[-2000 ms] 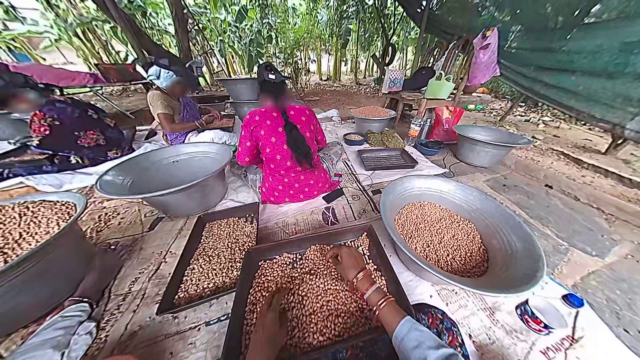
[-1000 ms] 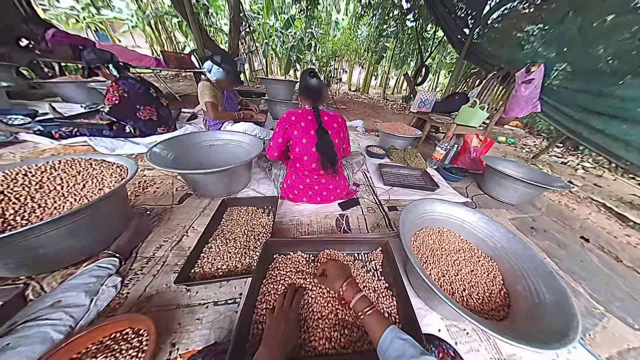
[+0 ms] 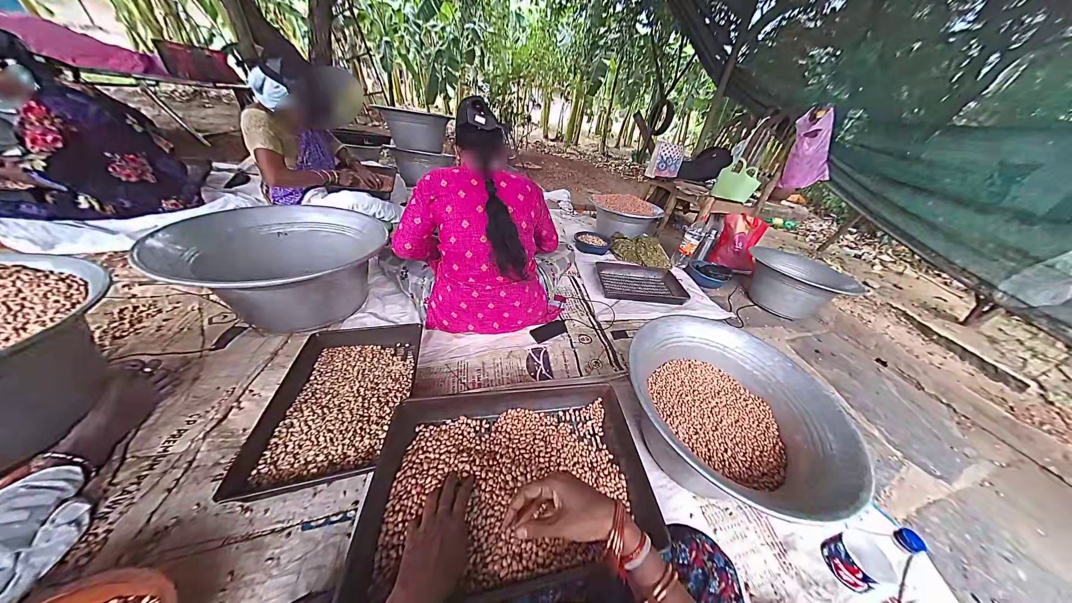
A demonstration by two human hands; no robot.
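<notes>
A dark rectangular tray (image 3: 615,427) in front of me is filled with reddish-brown nuts or seeds (image 3: 536,452), with its slotted base showing near the far right corner. My left hand (image 3: 435,536) lies palm down on them, fingers spread, at the tray's left half. Bangles circle the wrist of my right hand (image 3: 565,507), whose thumb and fingertips are bent together just over the pile; whether a piece is between them cannot be told. A second dark tray (image 3: 289,385) of paler pieces stands to the left, and a metal basin (image 3: 808,427) holding similar pieces is at the right.
A person in pink (image 3: 481,251) sits ahead, back turned. An unfilled-looking metal basin (image 3: 285,293) stands left of that person, and a filled basin (image 3: 50,377) at the far left near another person's foot. A bottle with a blue cap (image 3: 871,553) lies at lower right. Other people sit further back.
My right hand has come back toward me from the tray's far part. My left hand remains on the pile at the left. The view has shifted somewhat.
</notes>
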